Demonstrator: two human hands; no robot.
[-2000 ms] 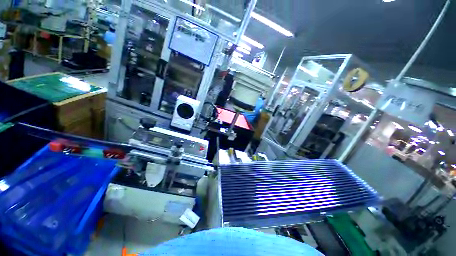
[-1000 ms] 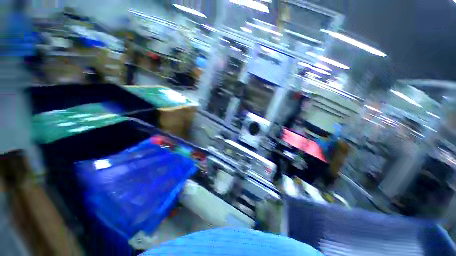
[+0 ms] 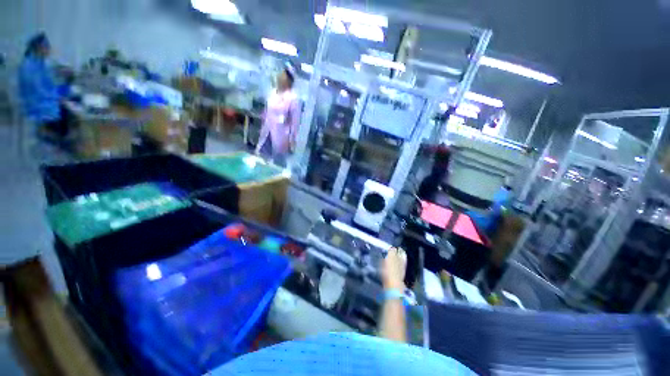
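Note:
One bare hand, which I take to be my right hand (image 3: 394,266), reaches up over the bench machine (image 3: 345,246), with a light blue band at the wrist. It is small and blurred, and whether it holds anything cannot be told. My left hand is not in view. The pale machine has metal rails. The ridged dark blue-purple tray (image 3: 544,338) lies right of the forearm, cut off by the lower edge. A light blue curved shape covers the bottom centre.
Glossy blue sheets (image 3: 206,294) hang left of the machine. Black totes (image 3: 110,172) hold green panels (image 3: 117,209); another green panel (image 3: 239,167) lies on a carton (image 3: 263,200). A round-fronted white unit (image 3: 374,206) stands behind the machine. Two people stand or sit far left and centre-left.
A hand and forearm have come into view over the machine. The view has swung left since the oldest frame, bringing in the totes and two people. The round-fronted unit shows farther right than at first.

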